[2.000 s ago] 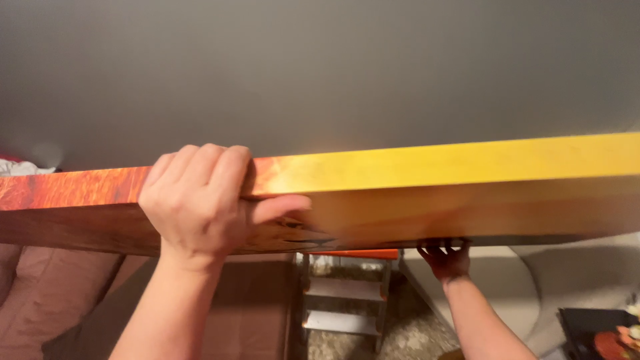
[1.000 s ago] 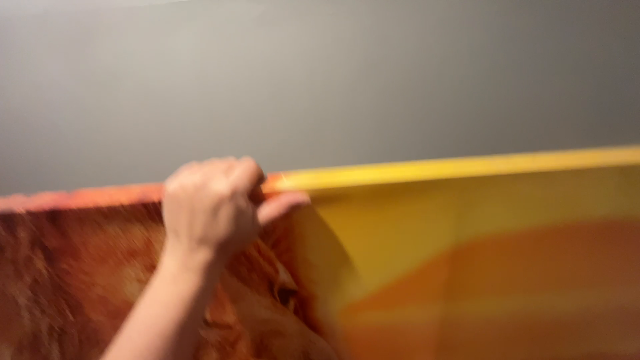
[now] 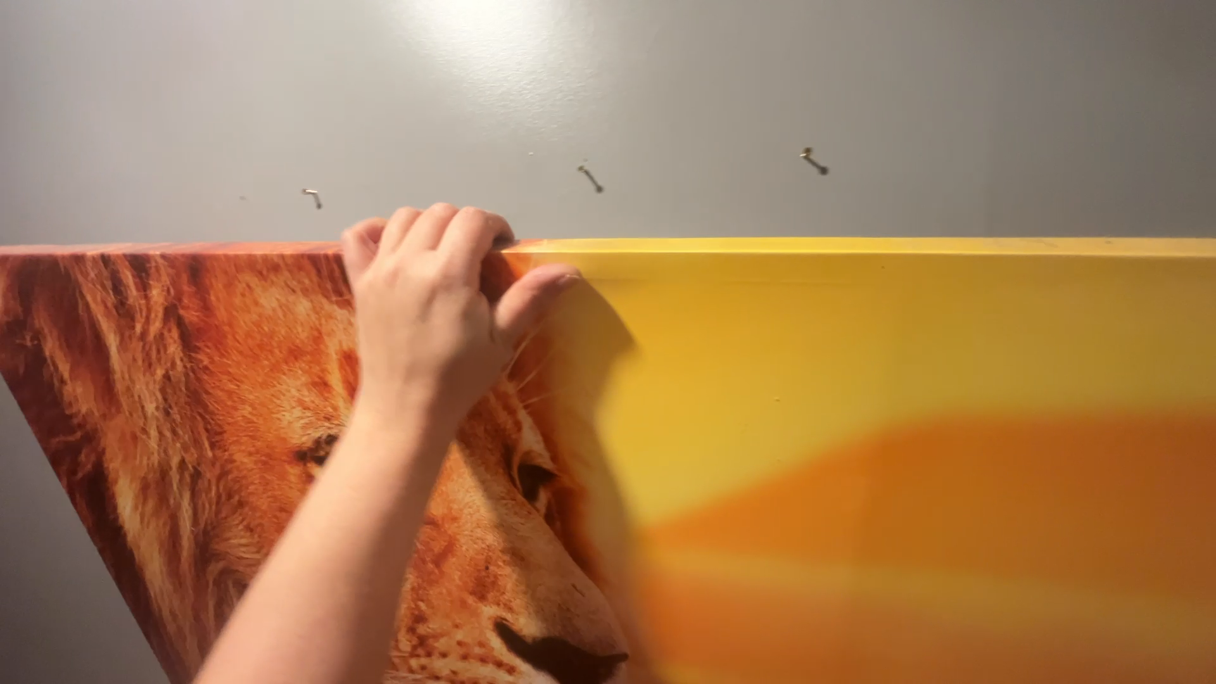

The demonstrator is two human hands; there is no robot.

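Note:
A large canvas print of a lion (image 3: 760, 380) on a yellow and orange ground fills the lower part of the view, its front facing me. My left hand (image 3: 427, 304) grips its top edge left of the middle, fingers over the edge and thumb lying on the front. Above that edge, three nails or screws stick out of the grey wall: one at the left (image 3: 313, 198), one near the middle (image 3: 590, 178) and one further right (image 3: 814, 161). My right hand is out of view.
The grey wall (image 3: 997, 114) extends behind and above the canvas, with a bright patch of reflected light at the top. More of the wall shows past the slanting left edge of the canvas at lower left.
The canvas has tipped from near edge-on to showing its printed front. My right hand, seen under it two seconds ago, has left the view. The view has shifted, and the wall fasteners now show.

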